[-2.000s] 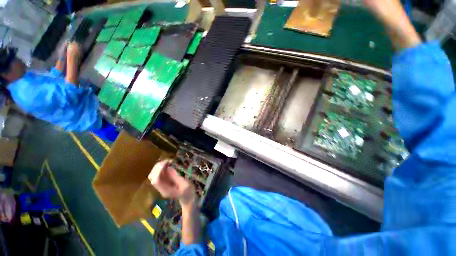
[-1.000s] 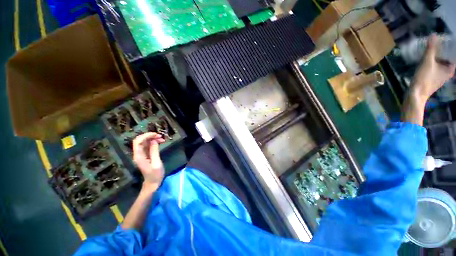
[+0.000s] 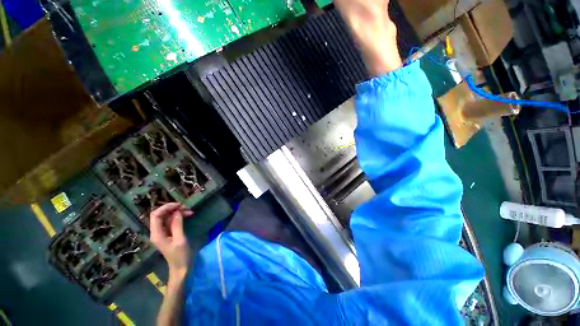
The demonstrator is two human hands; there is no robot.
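Note:
My left hand point(image 3: 170, 234) is at the lower left, fingers loosely curled, nothing visible in it, over the edge of a carrier point(image 3: 208, 179) with four pockets. A second carrier point(image 3: 95, 290) lies beside it. My right hand point(image 3: 371, 27) reaches over the far end of the ribbed black plate point(image 3: 270, 89); the top edge cuts off its fingertips, so any hold is hidden. Green board panels point(image 3: 130, 48) lie at the top left. A thin blue hose point(image 3: 509, 100) runs from the right towards my right wrist.
The silvery line rail point(image 3: 311, 213) runs before me. My right sleeve hides much of the line. An open brown carton point(image 3: 38, 134) is at the left. A white squeeze bottle point(image 3: 533, 214), a fan point(image 3: 544, 288) and a small carton point(image 3: 488, 32) are at the right.
My right hand has swung from the far right to the top centre, over the ribbed plate. The blue hose now stretches towards it. My left hand stays curled near the carriers. The view has shifted.

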